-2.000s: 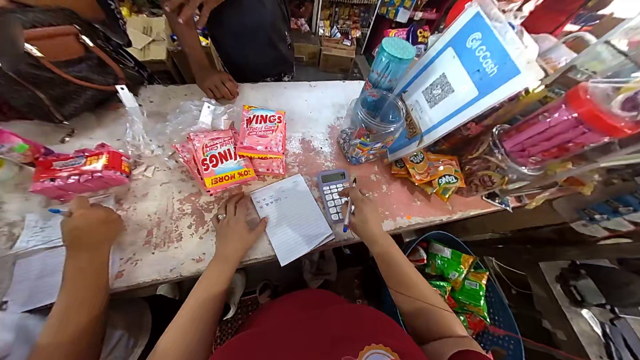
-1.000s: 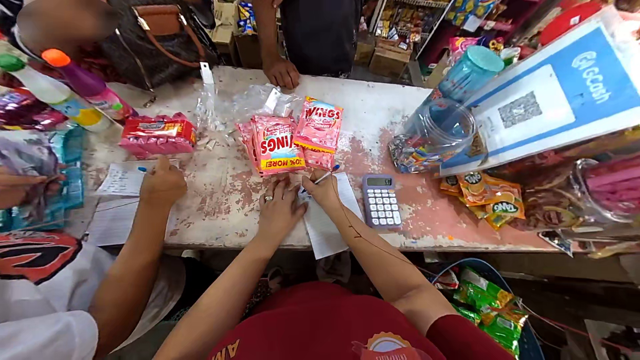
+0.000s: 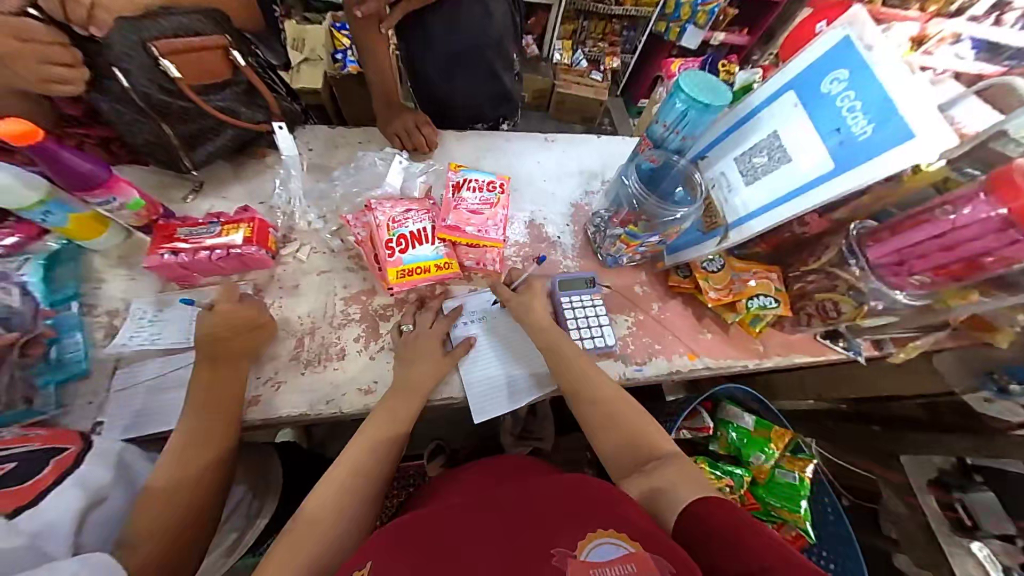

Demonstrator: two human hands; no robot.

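Note:
My right hand (image 3: 524, 302) holds a blue-capped pen (image 3: 526, 274), its tip at the handwriting near the top of a lined paper sheet (image 3: 506, 364). My left hand (image 3: 426, 344), with a ring on one finger, lies spread on the sheet's left edge and the counter, holding nothing. Just right of my right hand rests a purple calculator (image 3: 584, 312) with white keys. Pink Wings sachet packs (image 3: 412, 244) are piled on the counter beyond my hands, with another pack (image 3: 475, 206) overlapping them on the right.
On the left a person's hand (image 3: 232, 324) holds a pen over papers (image 3: 152, 324), near a red-and-pink pack (image 3: 210, 244). Another person's hand (image 3: 408, 128) rests on the far edge. A clear jar (image 3: 648, 208), a payment sign (image 3: 808, 136) and orange sachets (image 3: 732, 288) stand or lie right.
My right hand with the pen has moved from the calculator two seconds ago to the sheet, and remains there. The view has shifted.

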